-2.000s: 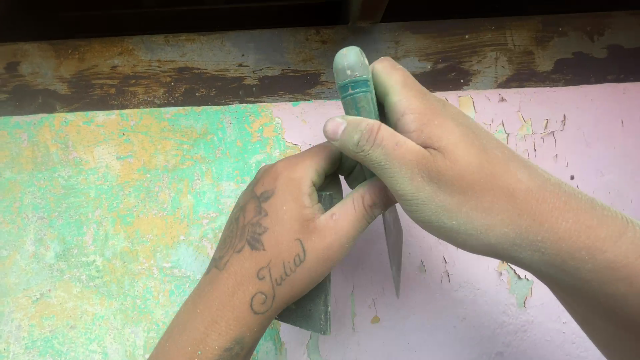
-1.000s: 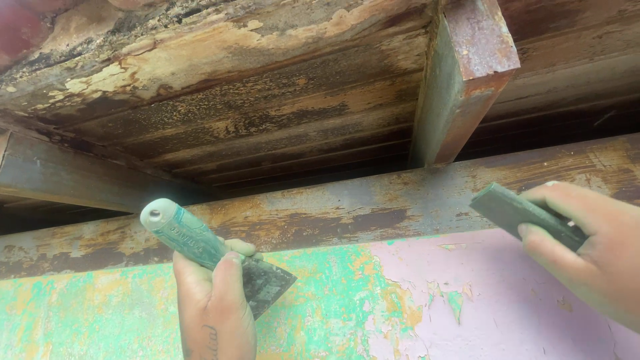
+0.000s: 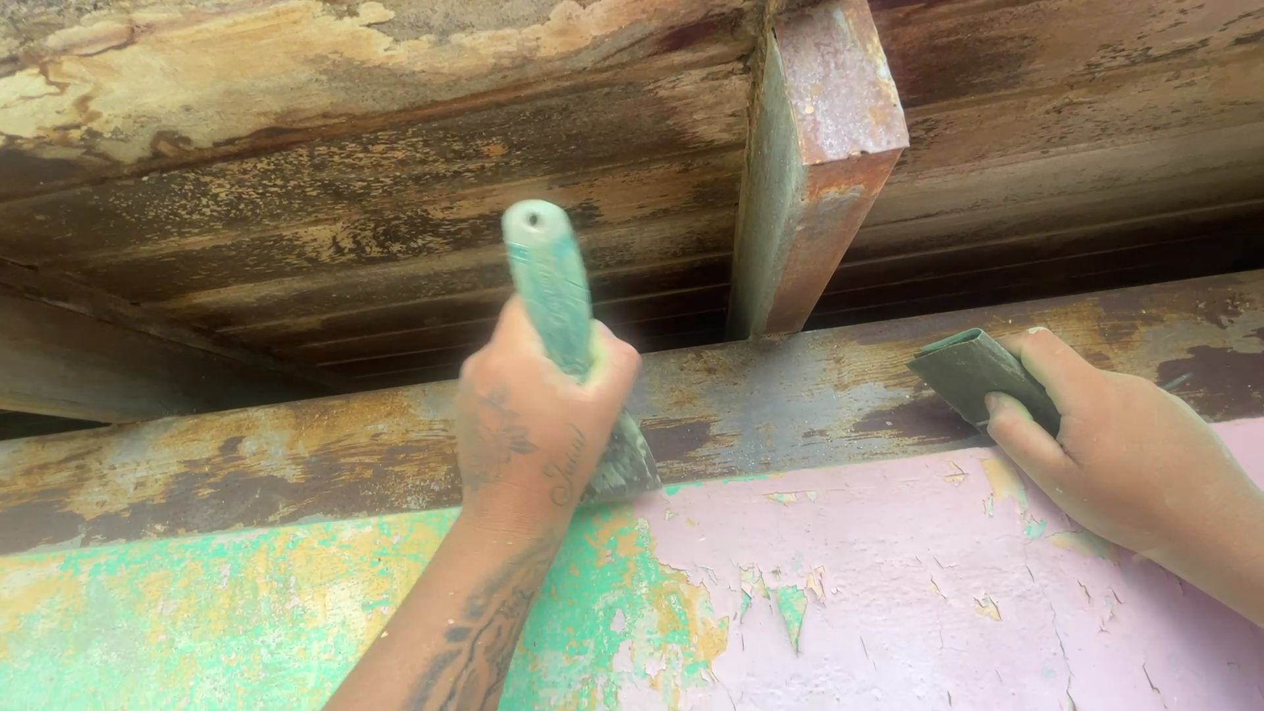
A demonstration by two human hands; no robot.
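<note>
My left hand grips the pale green handle of a paint scraper, handle end pointing up. Its broad, dusty metal blade lies at the top edge of the painted wall, where the wall meets a weathered beam; whether it touches is unclear. Over at the right, my right hand holds a folded dark green-grey sheet, possibly sandpaper, in front of the beam. The wall is patchy green and yellow on the left and peeling pink on the right.
Overhead runs a stained, flaking ceiling of boards or ribbed panels. A rusty metal rafter juts down between the hands and meets the beam. Another rafter crosses at the left.
The hands were together at the scraper two seconds ago and are now apart. Since one second ago, my left hand has moved right with the scraper. The view has tilted up since the first frame.
</note>
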